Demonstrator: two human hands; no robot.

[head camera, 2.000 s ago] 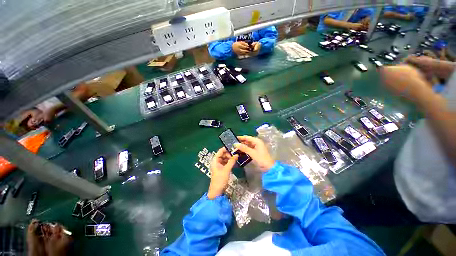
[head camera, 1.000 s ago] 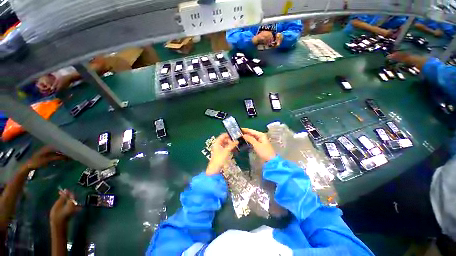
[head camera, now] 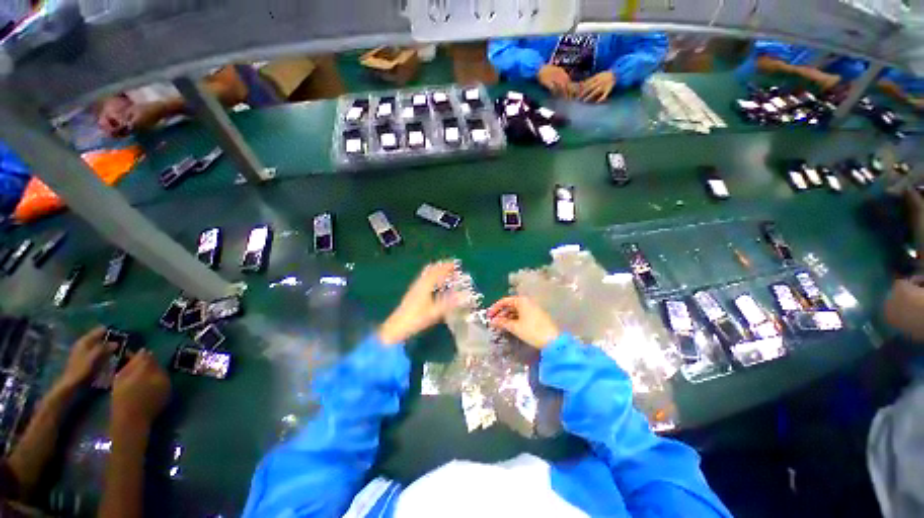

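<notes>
The pale die-cut sheet (head camera: 471, 329), with rows of small cut shapes, lies in front of me between my hands. My left hand (head camera: 424, 301) is blurred and holds the sheet's upper left edge. My right hand (head camera: 522, 320) has its fingertips together at the sheet's right side; whether a small piece is between them cannot be told. A keypad phone (head camera: 385, 229) lies beyond my left hand, with another phone (head camera: 439, 214) beside it. Neither hand holds a phone. Shiny clear liner film (head camera: 593, 304) lies crinkled to the right of the sheet.
A clear blister tray (head camera: 699, 369) with several phones is at right. A filled tray (head camera: 350, 160) stands on the far side. Loose frames (head camera: 210, 337) and a neighbour's hands (head camera: 137, 379) are at left. A slanting metal post (head camera: 132, 223) crosses the left. A person's hands (head camera: 578, 85) are opposite.
The phone held in both hands has been let go, and a phone now lies beyond my left hand. My hands have come down to the die-cut sheet, whose upper end has shifted.
</notes>
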